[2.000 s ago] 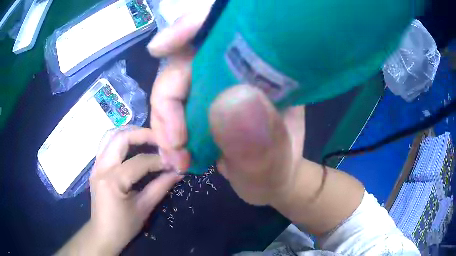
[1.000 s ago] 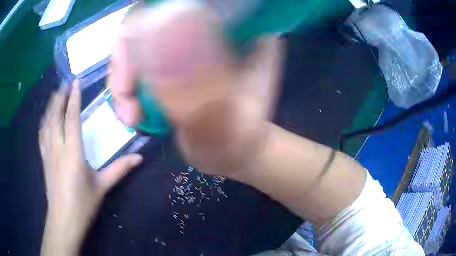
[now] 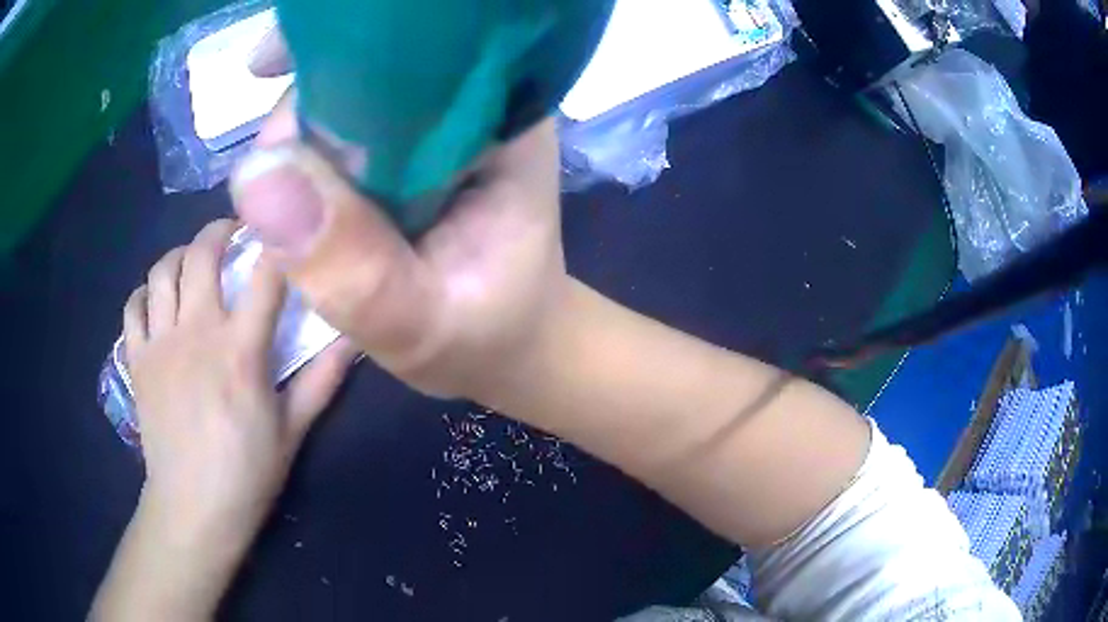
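Observation:
My right hand (image 3: 413, 267) is closed around the thick green electric screwdriver (image 3: 450, 85), which fills the top centre; its tip is hidden. My left hand (image 3: 207, 365) lies over a white-cased unit (image 3: 304, 331) in clear film and grips it, thumb along its right side. The hand covers most of this unit; no circuit board shows on it. Tiny silvery screws (image 3: 480, 456) lie scattered on the dark mat (image 3: 680, 267), right of my left hand.
Bagged white units lie at the upper left (image 3: 231, 75) and top centre (image 3: 656, 55), the latter with a green board at its end. A crumpled clear bag (image 3: 990, 158) hangs at the right edge. A black cord (image 3: 960, 298) crosses near my right forearm. Striped stacks (image 3: 1021, 444) stand lower right.
My left hand has gone from the screws to the near unit, first spread beside it, now over it. My right hand and screwdriver have moved left, then up. A bagged unit now shows at top centre.

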